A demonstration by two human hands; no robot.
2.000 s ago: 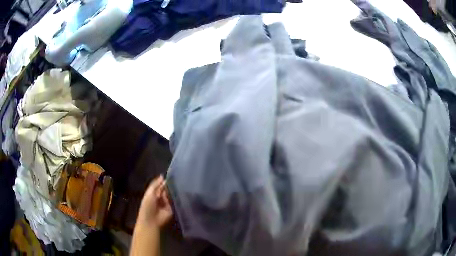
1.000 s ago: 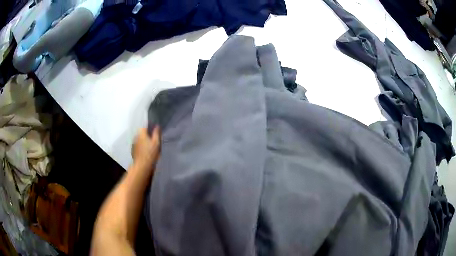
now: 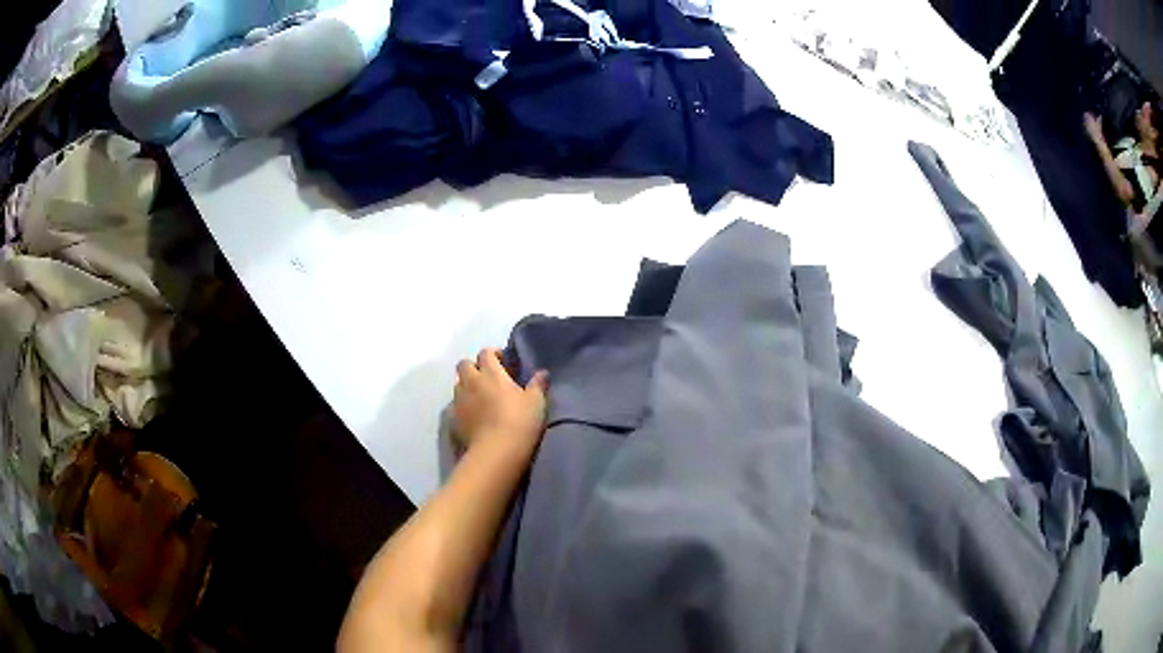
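A grey garment lies over the white tabletop and fills the lower middle and right of the view, with a folded flap pointing up towards the table's far side. My left hand is at the garment's upper left edge, its fingers and thumb around the edge near a stitched seam; the fingertips are partly hidden by the cloth. My right hand is not in view.
A navy garment with white drawstring lies at the table's far side. A light blue and grey item is at far left. More grey garments lie right. Beige cloth and an orange-brown object are beyond the left edge.
My left hand has moved up from the garment's lower left side to its upper left edge. The view has shifted, and more of the navy garment shows.
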